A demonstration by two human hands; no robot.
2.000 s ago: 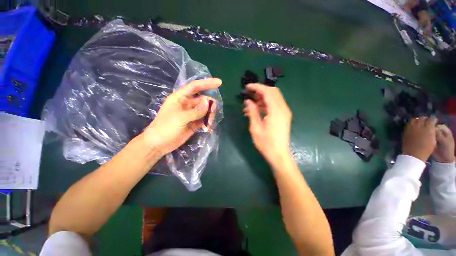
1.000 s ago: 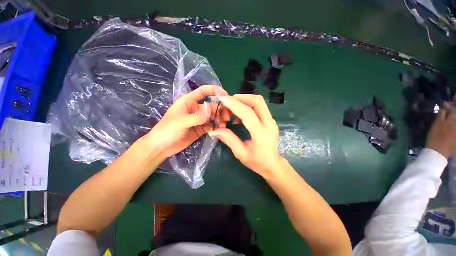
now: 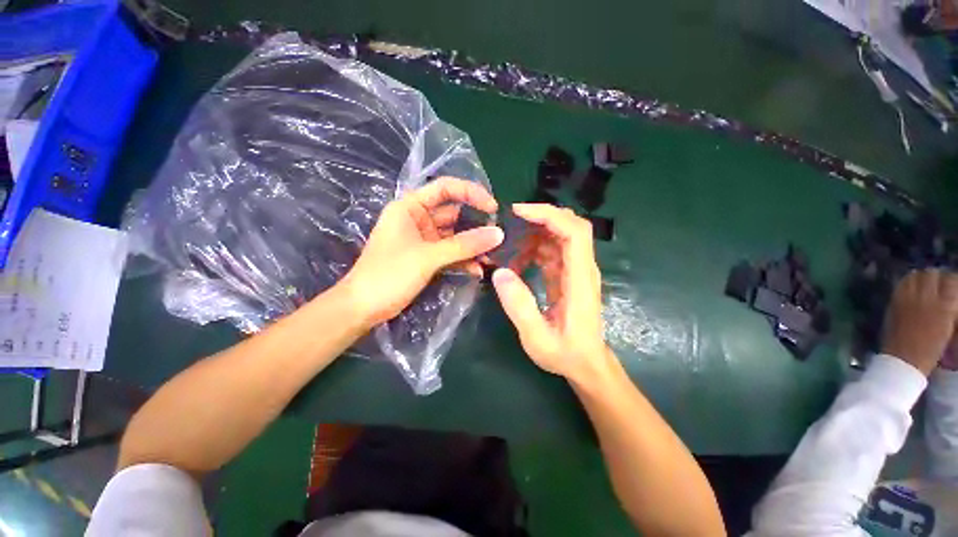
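Note:
My left hand (image 3: 425, 246) is at the right edge of the large clear poly bag (image 3: 278, 168), which is full of dark contents. It holds a small black piece (image 3: 509, 237) between thumb and fingers. My right hand (image 3: 557, 285) is just right of it, thumb and fingers apart around the piece's right side; whether it touches the piece is unclear. A small scatter of black pieces (image 3: 591, 189) lies on the green bench behind my right hand, partly hidden by it.
A middle pile of black pieces (image 3: 781, 299) lies to the right. Beyond it are a larger heap (image 3: 893, 246) and another person's hand (image 3: 920, 315). A blue bin (image 3: 100, 115) with a hanging paper sheet (image 3: 65, 288) is at left. A dark seam (image 3: 588, 98) crosses behind.
My hands met at the bag's edge, and my right hand's fingers have since spread. One more piece lies in the near scatter than two seconds ago. The view has shifted slightly.

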